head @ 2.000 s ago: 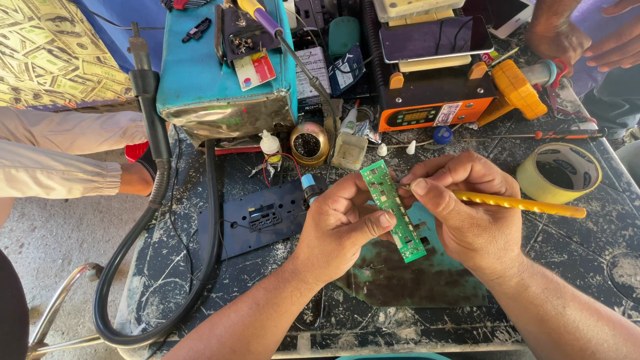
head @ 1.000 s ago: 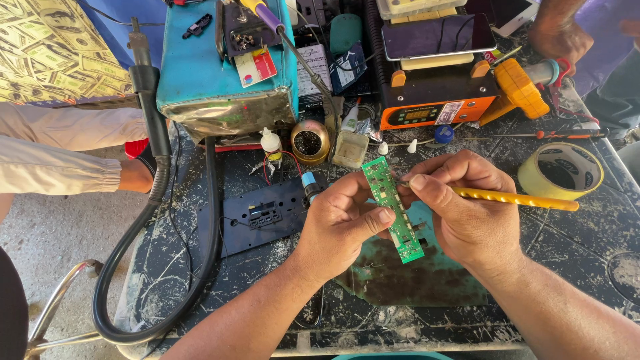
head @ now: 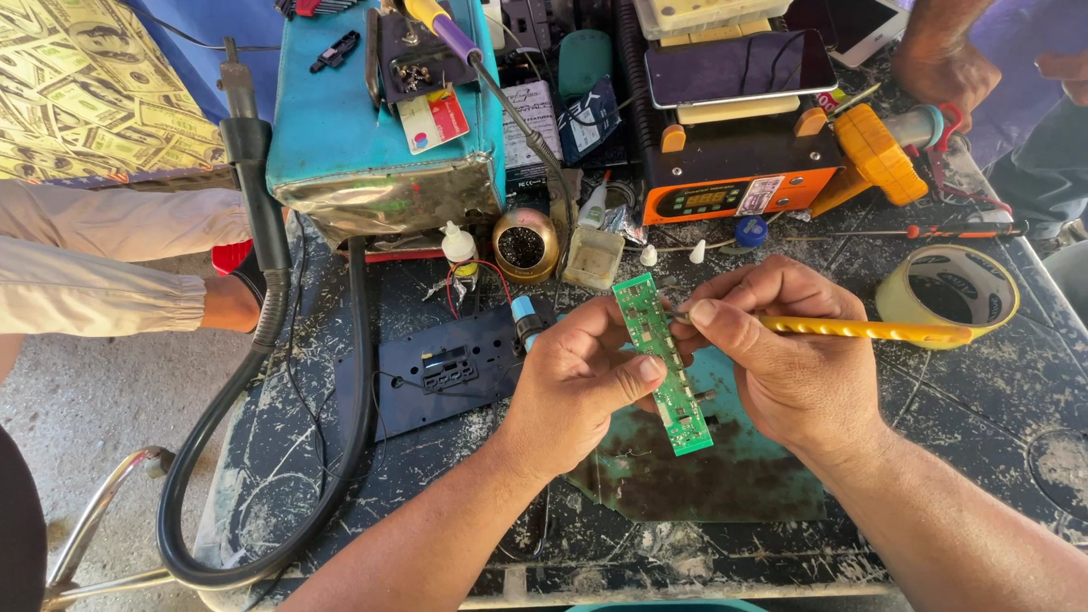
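My left hand [head: 574,387] grips a narrow green circuit board [head: 663,365] between thumb and fingers, tilted above a stained green work mat [head: 722,476]. In my right hand [head: 786,357] is a slim tool with a yellow twisted handle [head: 867,329]. Its dark metal end lies by the board's right edge, partly hidden by my fingers, so whether it touches cannot be told. Behind my left hand a black plastic panel [head: 438,374] with holes lies on the table, next to a blue-and-black cylindrical piece [head: 527,316].
A thick black hose [head: 361,340] loops at left beside a teal-covered box [head: 382,127]. Behind stand an orange-fronted machine [head: 731,200], a gold tin [head: 525,246] and a small clear container [head: 593,257]. A tape roll [head: 948,297] sits right; another person's hand [head: 948,81] rests beyond.
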